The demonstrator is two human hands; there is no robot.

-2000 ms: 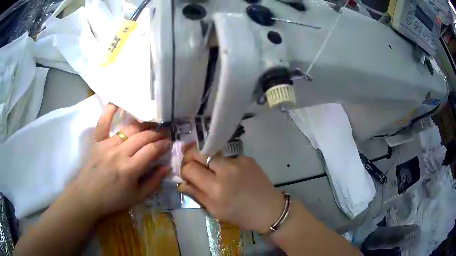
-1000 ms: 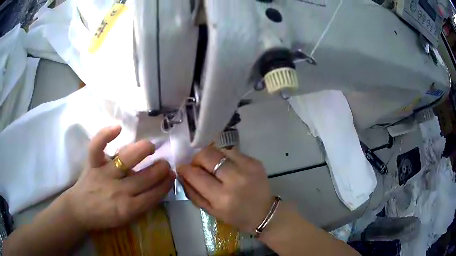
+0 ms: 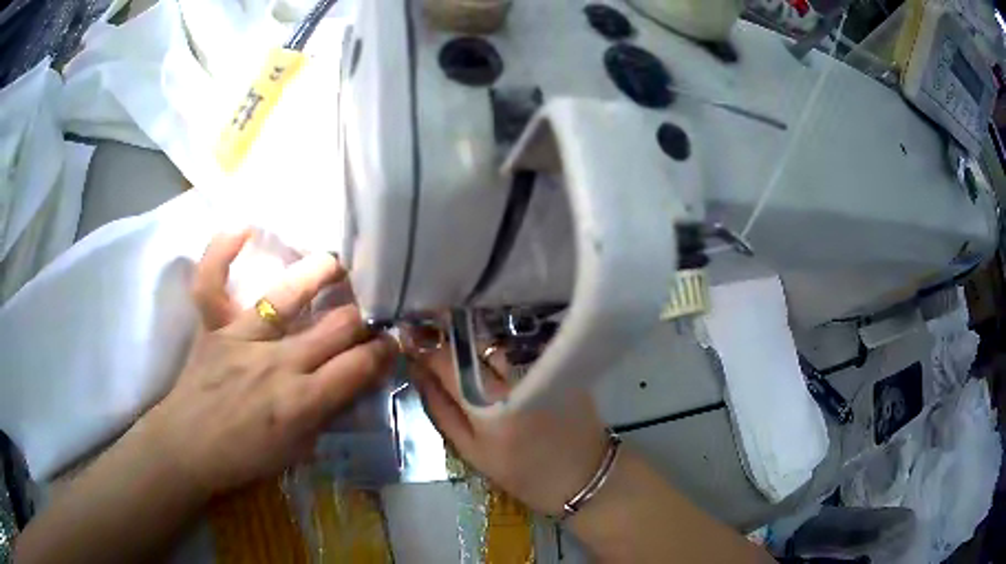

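The white cut panel [image 3: 99,320] lies left of the sewing machine [image 3: 618,220] and runs under my left hand [image 3: 265,375]. My left hand has its fingertips at the cloth beside the presser foot, thumb and fingers bent. My right hand [image 3: 507,430] is just right of the foot, its fingers partly hidden behind the machine head's guard. The fingertips of both hands nearly meet at the needle area. The cloth edge between them is mostly hidden. The shiny needle plate [image 3: 419,435] shows below the fingertips.
A strip bundle [image 3: 767,386] lies right under the machine arm, with a small black-handled tool [image 3: 825,391] beside it. White sewn pieces [image 3: 121,77] heap at back left. Yellow-orange tape [image 3: 259,529] covers the near table edge. White bundles [image 3: 954,463] lie at far right.
The view has shifted, so the machine head covers more of my right hand. My hands have moved closer to the foot, and less cloth shows between the fingertips.
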